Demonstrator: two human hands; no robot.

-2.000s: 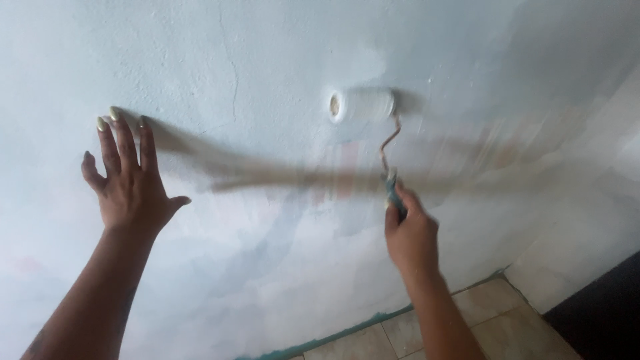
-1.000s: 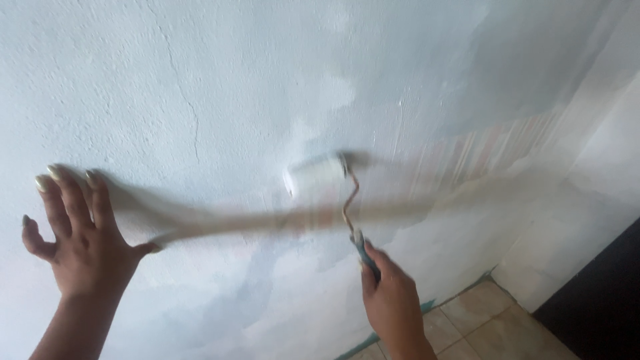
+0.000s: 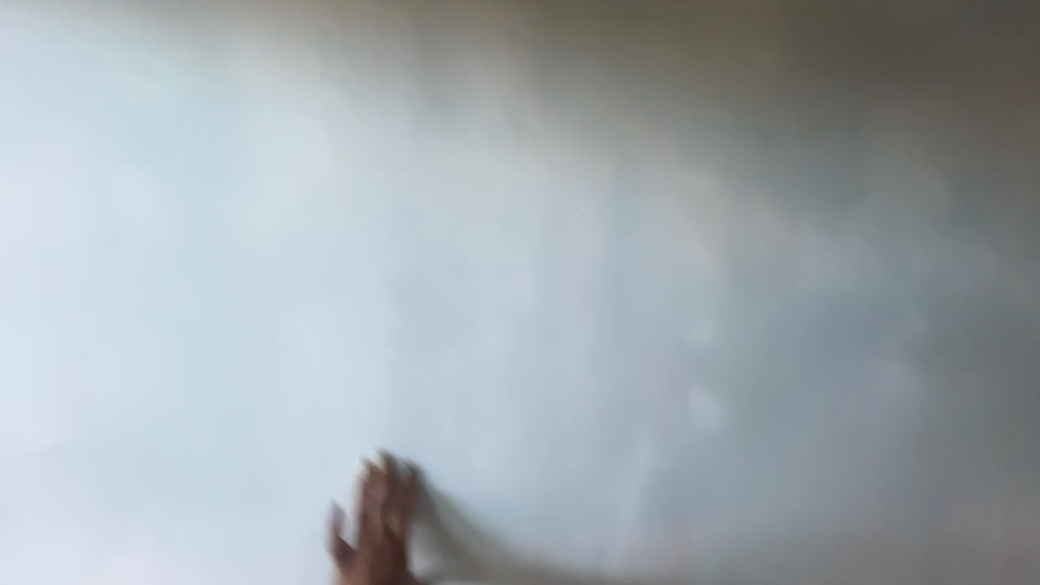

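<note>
My left hand (image 3: 379, 528) is at the bottom of the head view, left of the middle, blurred by motion. Its fingers point up along the painted wall (image 3: 504, 325), with the little finger spread from the others, and it holds nothing. Whether the fingertips press on the wall is hard to tell. A soft shadow runs from the hand down to the right. My right hand and the paint roller are out of view.
The pale blue and white wall fills almost the whole view, with patchy colour and a small lighter patch (image 3: 704, 408) right of the middle. A darker, brownish band (image 3: 731, 41) lies along the top, deepest at the upper right.
The view has swung up the wall. My right hand with the paint roller, the floor tiles and the dark area at the lower right have left the picture. My left hand stays in view.
</note>
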